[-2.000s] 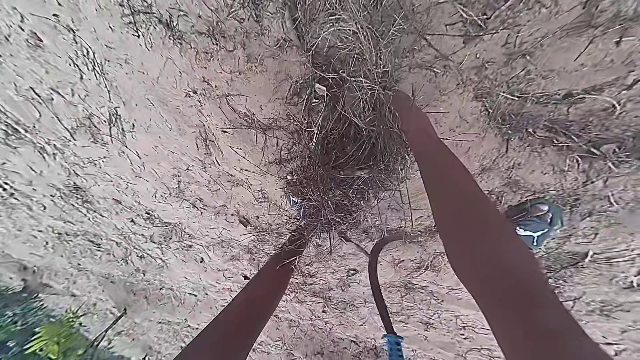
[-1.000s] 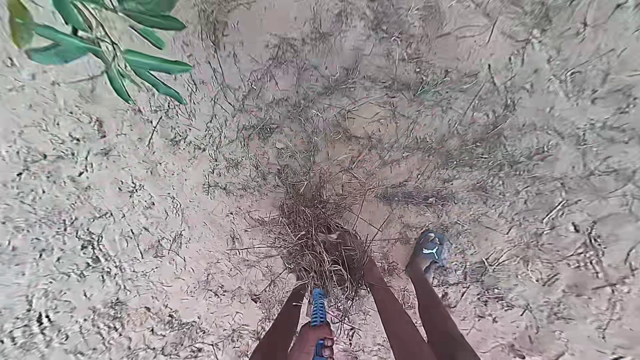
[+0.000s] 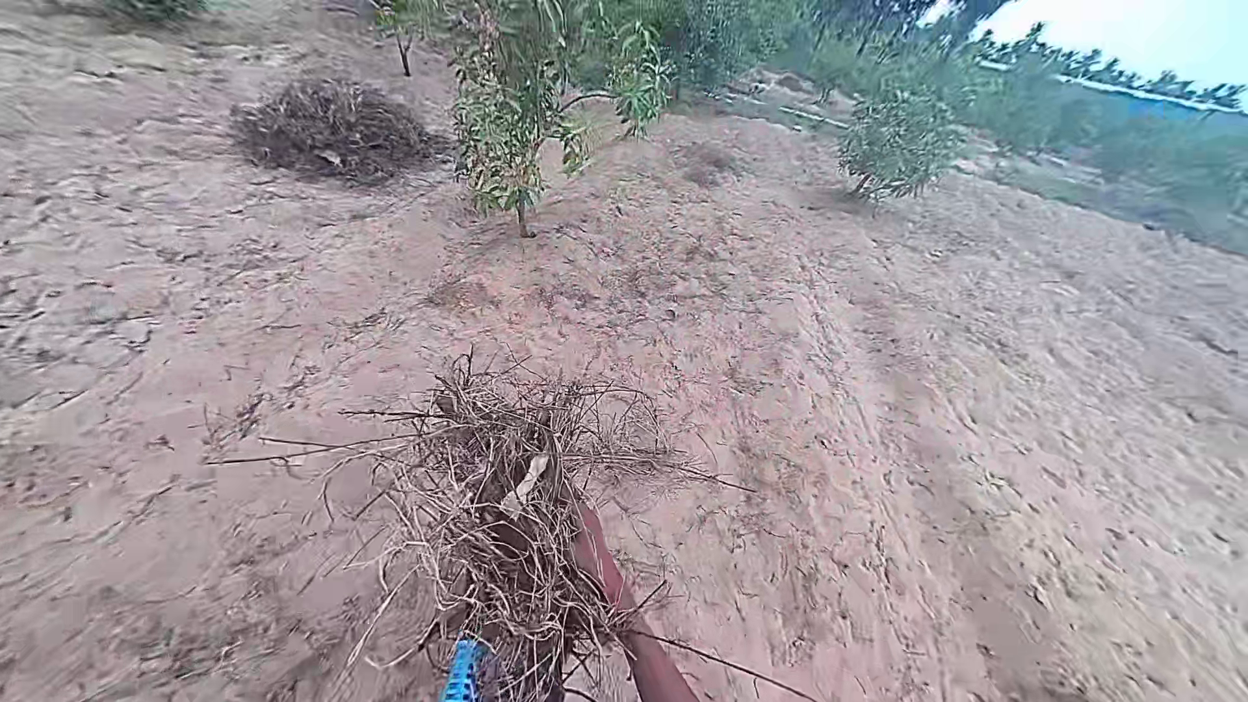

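A bulky bundle of dry grass and thin twigs (image 3: 526, 507), with a pale dry leaf (image 3: 531, 480) on it, is held up at the lower middle. My right forearm (image 3: 614, 575) reaches into its right side; the stalks cover most of my right hand, which supports the bundle. A blue ridged handle (image 3: 464, 671) shows at the bundle's lower left, at the bottom edge. The rest of that tool is hidden. My left hand is hidden behind the stalks near the handle, so its grip cannot be made out.
A heap of dry brush (image 3: 333, 132) lies on sandy ground at the upper left. A leafy young tree (image 3: 512, 127) stands just right of it, and a small bushy tree (image 3: 899, 146) farther right. Denser greenery and a blue wall (image 3: 1150, 105) are behind.
The view has swung up from the ground near a foot to the trees and brush heap. The bundle, low by the feet a second ago, is now held up off the ground.
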